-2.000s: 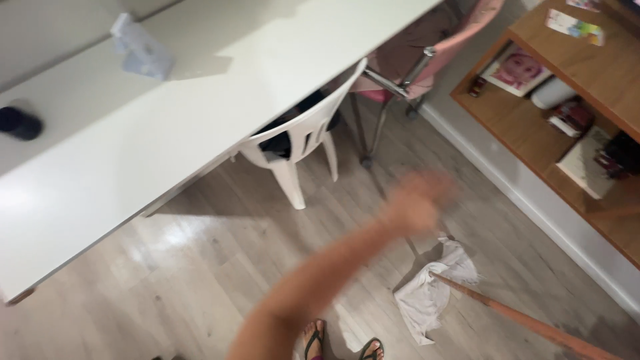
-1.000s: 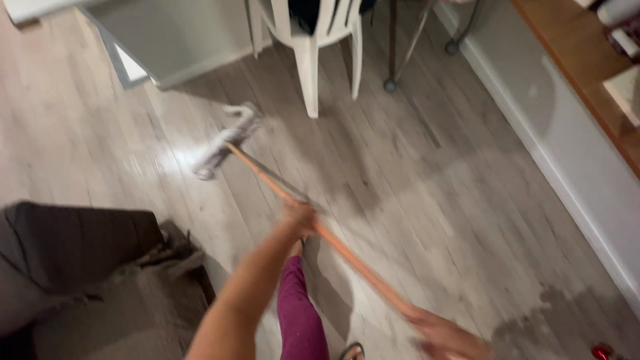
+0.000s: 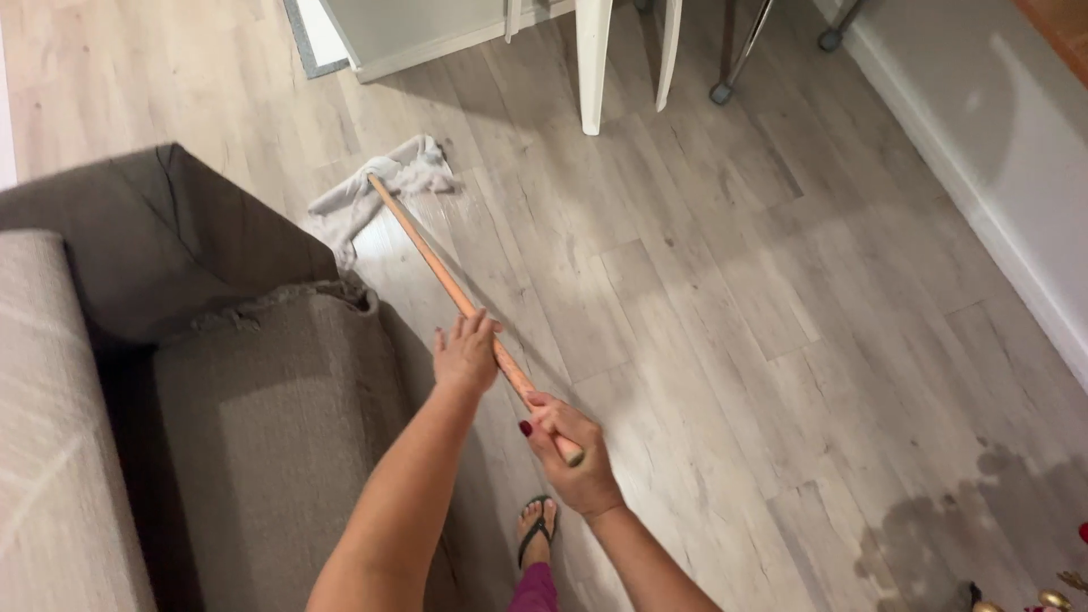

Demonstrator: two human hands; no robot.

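A wooden pole [image 3: 429, 255] runs from my hands up to a pale cloth [image 3: 382, 187] draped over its far end on the wood-look floor. My left hand [image 3: 467, 353] lies against the pole's middle stretch with its fingers spread over it; how tightly it grips is hard to see. Near the butt end of the pole, my right hand [image 3: 574, 455] is wrapped around it, thumb along the side. The cloth lies beside the back corner of a grey-brown sofa, and the floor around it shines.
At the left stands the sofa [image 3: 263, 442], close to my left arm. White plastic chair legs [image 3: 592, 68] and a castered metal chair leg [image 3: 722, 89] stand at the top. A white baseboard [image 3: 977, 195] runs along the right wall. Part of a decoration [image 3: 1054, 599] shows bottom right.
The cloth end of the pole has moved toward the sofa. Both hands are now closer together on the pole. One second ago my right hand was farther from my left. The view has shifted toward the sofa.
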